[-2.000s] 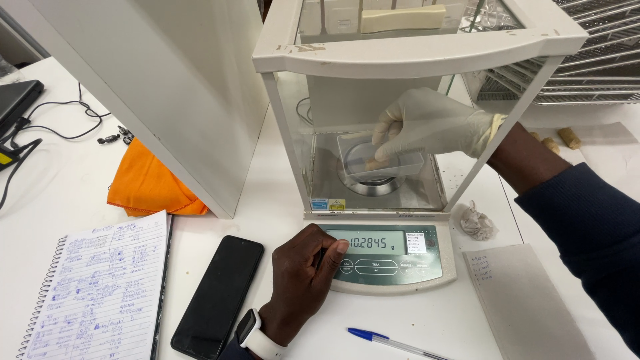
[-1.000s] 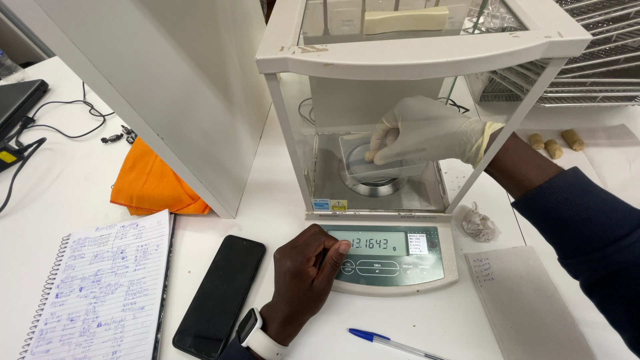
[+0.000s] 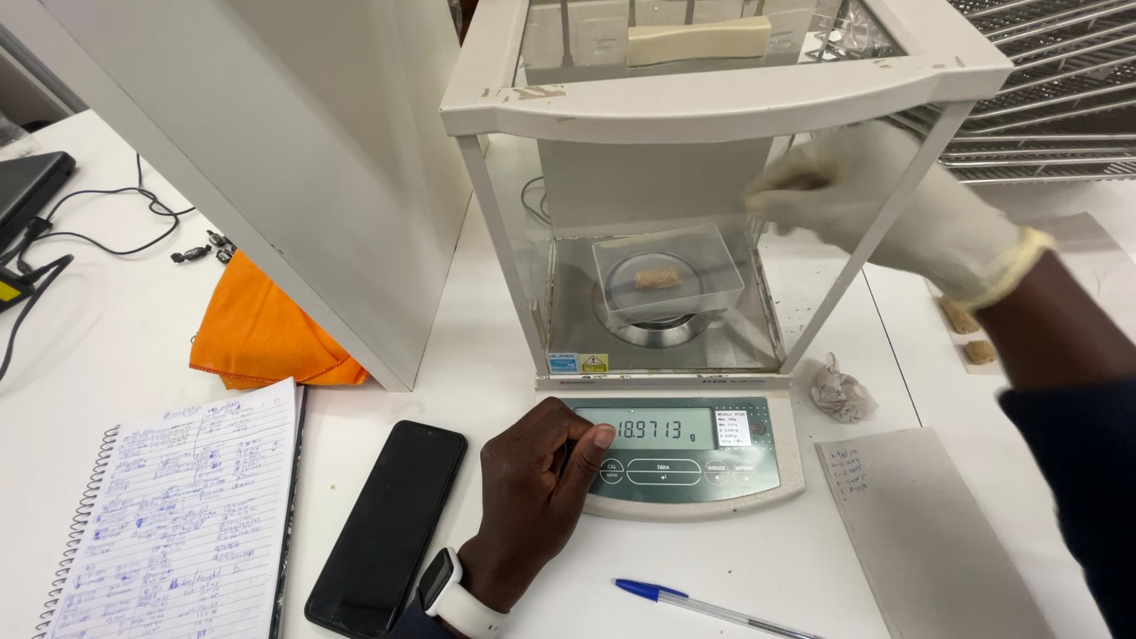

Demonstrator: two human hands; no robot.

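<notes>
A cork-like brown cylinder lies in a clear plastic tray on the round metal pan of an analytical balance. The balance display is lit and shows a reading in grams. My left hand, bare and wearing a white smartwatch, rests curled against the left edge of the display; nothing shows in it. My right hand, in a pale glove, is at the right side of the glass draft shield, right of the tray. Its fingers are bent and blurred, and whether they hold anything cannot be told.
An open spiral notebook, a black phone and an orange cloth are on the left. A blue pen lies in front. Right are crumpled film, grey written-on card, brown pieces and a wire rack.
My right hand has moved right and away from the tray over the pan, leaving the brown cylinder uncovered in it. The display reading has risen. My left hand has stayed in place.
</notes>
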